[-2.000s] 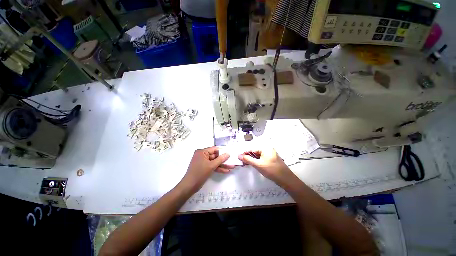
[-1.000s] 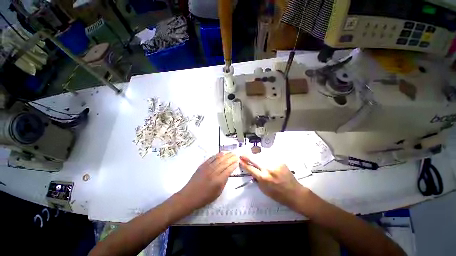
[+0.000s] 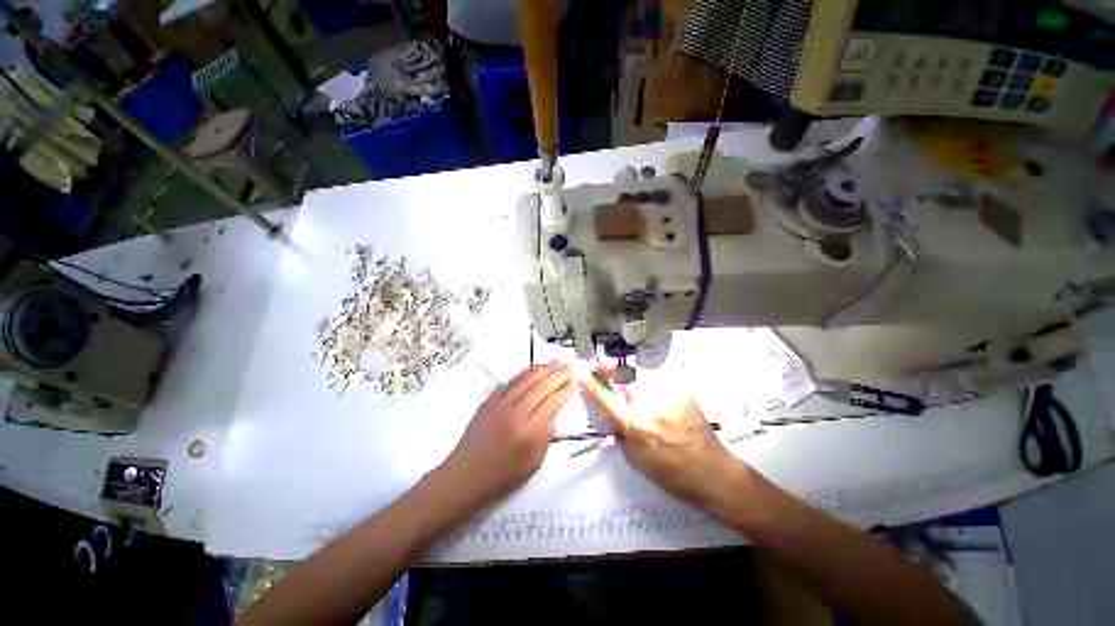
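My left hand lies palm down on the table just in front of the needle, fingers together and pointing at the presser foot. My right hand is beside it on the right, its fingertips near the foot and almost meeting the left ones. Glare and the fingers hide whatever lies under the fingertips, so a label there cannot be made out. The cream sewing machine stands behind the hands. A loose heap of pale labels lies left of the machine.
A slim dark tool lies between the hands. A white piece and a black tool lie right of the needle; black-handled scissors lie far right. A second machine head stands far left. A ruler scale runs along the front edge.
Two seconds ago the hands held a pale piece up before the needle. Since then they have flattened onto the table and moved closer to the presser foot. The slim tool now shows between them.
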